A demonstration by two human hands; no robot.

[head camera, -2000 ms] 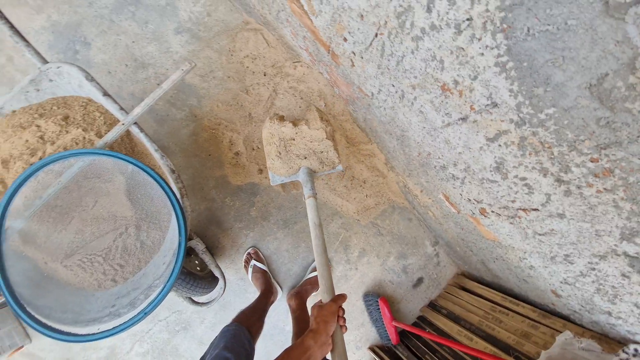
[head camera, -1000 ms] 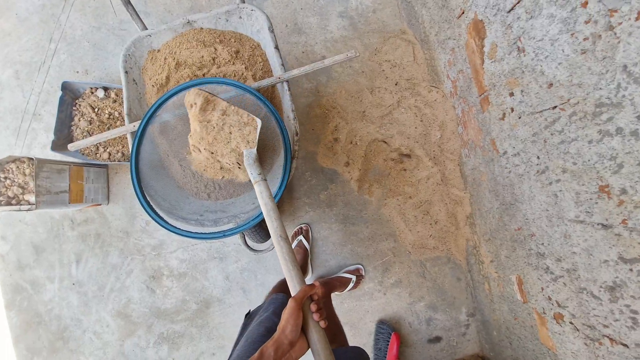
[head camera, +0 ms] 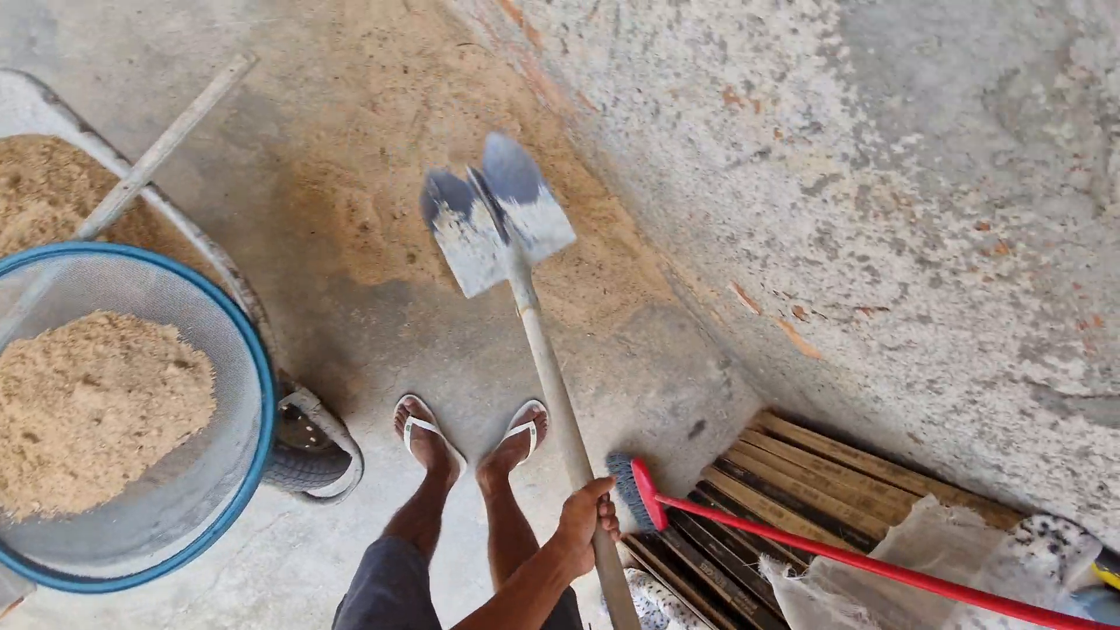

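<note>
My left hand (head camera: 584, 528) is closed around the wooden handle of a shovel (head camera: 560, 394); its metal blade (head camera: 538, 219), dark at the tip and whitish nearer the handle, carries no sand. The blade is over a thin spread of sand (head camera: 376, 175) on the concrete floor; whether it touches is unclear. At the left, a round sieve with a blue rim (head camera: 265, 411) holds a heap of sand (head camera: 105, 407). It rests over a wheelbarrow (head camera: 223, 262) with more sand (head camera: 52, 188) and a wooden stick (head camera: 166, 149) across it. My right hand is out of view.
A rough concrete wall (head camera: 875, 219) rises at the right. Wooden boards (head camera: 814, 481), a red-handled broom (head camera: 787, 544) and a torn whitish sheet (head camera: 919, 556) lie at lower right. The wheelbarrow's wheel (head camera: 306, 455) is left of my feet in white flip-flops (head camera: 429, 429).
The loaded shovel moved from the floor sand to above the sieve, then back to the right with its blade emptied. A heap of sand now lies in the sieve. The view swung with it.
</note>
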